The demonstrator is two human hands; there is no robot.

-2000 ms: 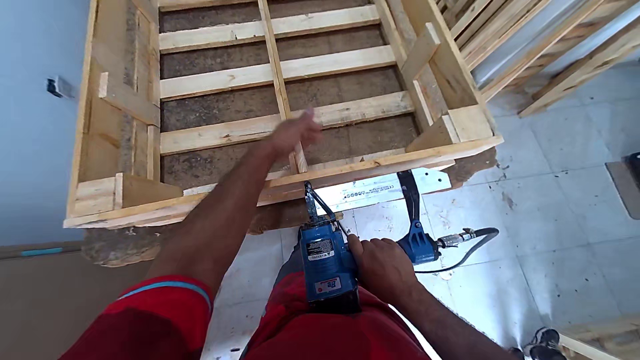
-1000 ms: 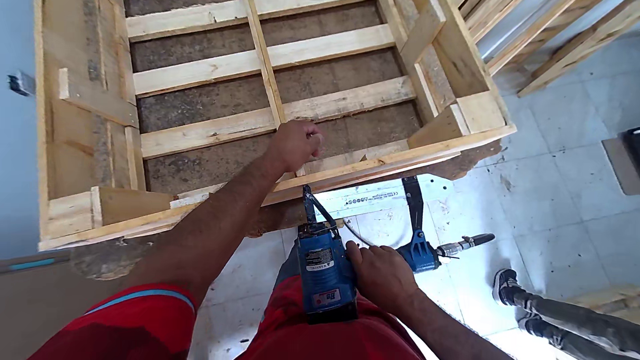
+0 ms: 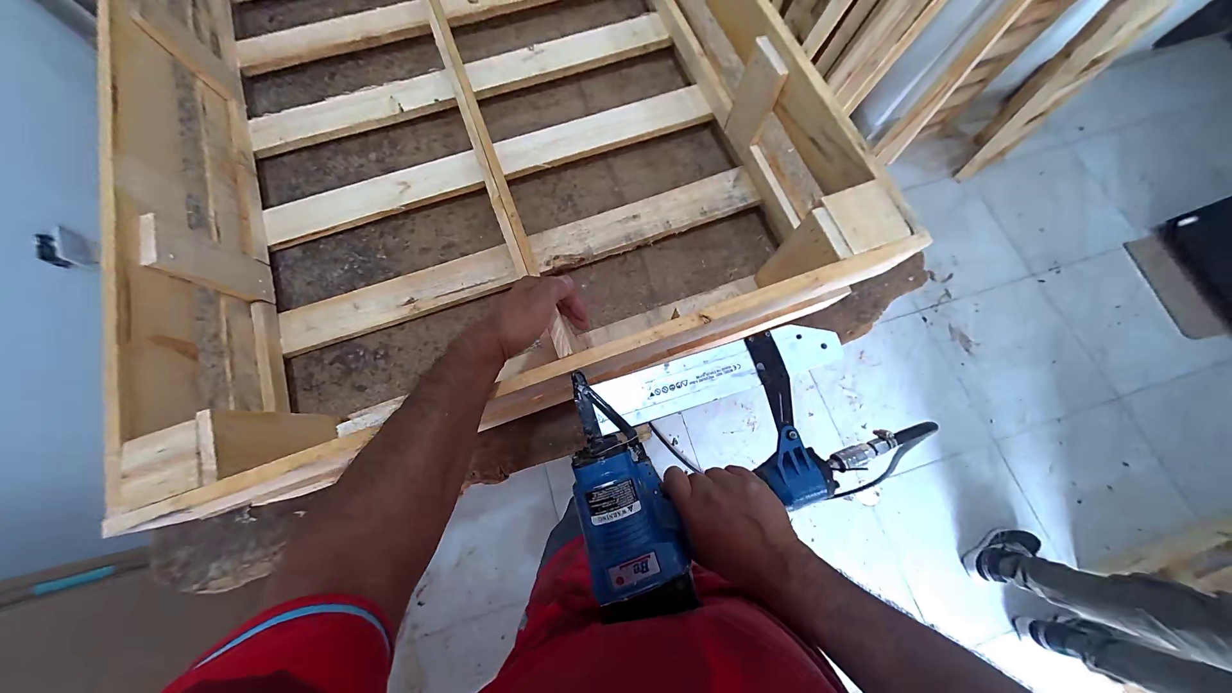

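Observation:
My left hand [image 3: 541, 310] is curled over the near end of the central wooden batten [image 3: 481, 144], inside a pine frame with slats [image 3: 385, 197]. Against my body, my right hand [image 3: 733, 515] grips a blue pneumatic nailer [image 3: 635, 525], whose nose touches or nearly touches the frame's near rail [image 3: 693, 332]. The nailer's magazine [image 3: 698, 377] extends right beneath that rail. An air hose [image 3: 910, 438] joins the tool at a metal coupling [image 3: 859, 454]. The fingers of my right hand are partly hidden behind the tool.
Wooden corner blocks [image 3: 871, 217] and short cleats [image 3: 756, 91] line the frame. More wooden frames [image 3: 1059, 87] lean at upper right. A person's legs [image 3: 1107, 597] stand on the tiled floor at lower right. A wall [image 3: 48, 385] borders the left.
My left hand has closed down around the near end of the central batten, after reaching over it with extended fingers. A person's legs have come into view at lower right.

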